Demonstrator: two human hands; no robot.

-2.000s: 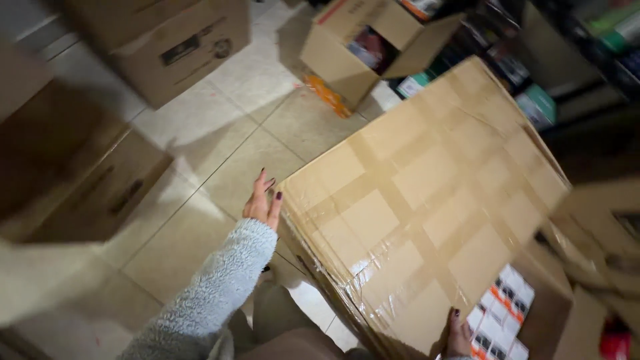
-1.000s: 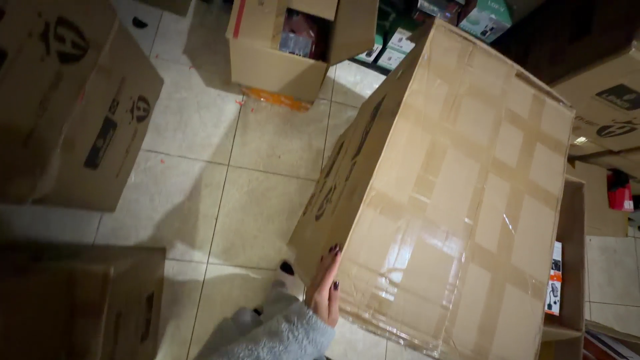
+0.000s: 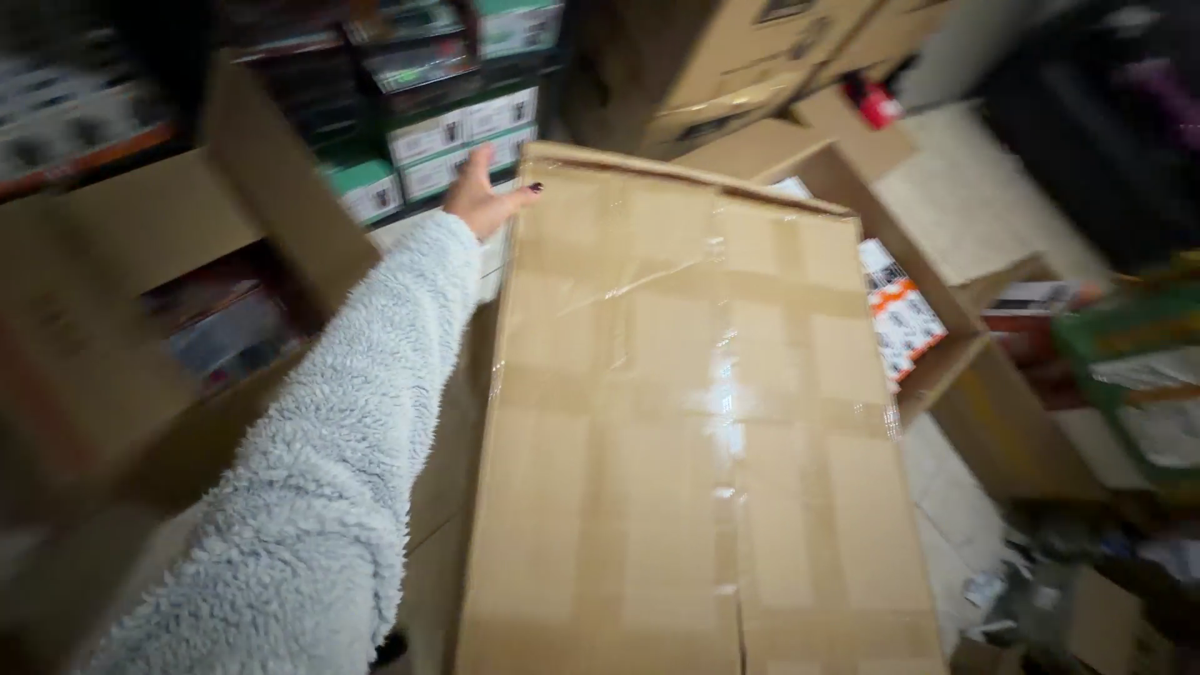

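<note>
A large cardboard box (image 3: 675, 403), crossed with bands of clear tape, fills the middle of the head view. My left hand (image 3: 487, 199), in a fluffy light-grey sleeve, is at its far left corner, thumb towards the edge and fingers apart; whether it presses on the box is hard to tell. My right hand is not in view. Right of the box stands an open cardboard box (image 3: 937, 370) with white and orange small packages (image 3: 900, 305) inside.
An open carton (image 3: 122, 234) with dark packaged goods stands at left. Stacked green and white boxes (image 3: 464, 131) are behind my left hand. More cardboard boxes (image 3: 741, 56) stand at the back. A green bag or package (image 3: 1144, 366) lies at right, above scattered debris on the tiled floor.
The view has swung strongly to the right. My left hand has moved from the large box's near left edge to its far left corner. My right hand, seen two seconds ago, is out of view.
</note>
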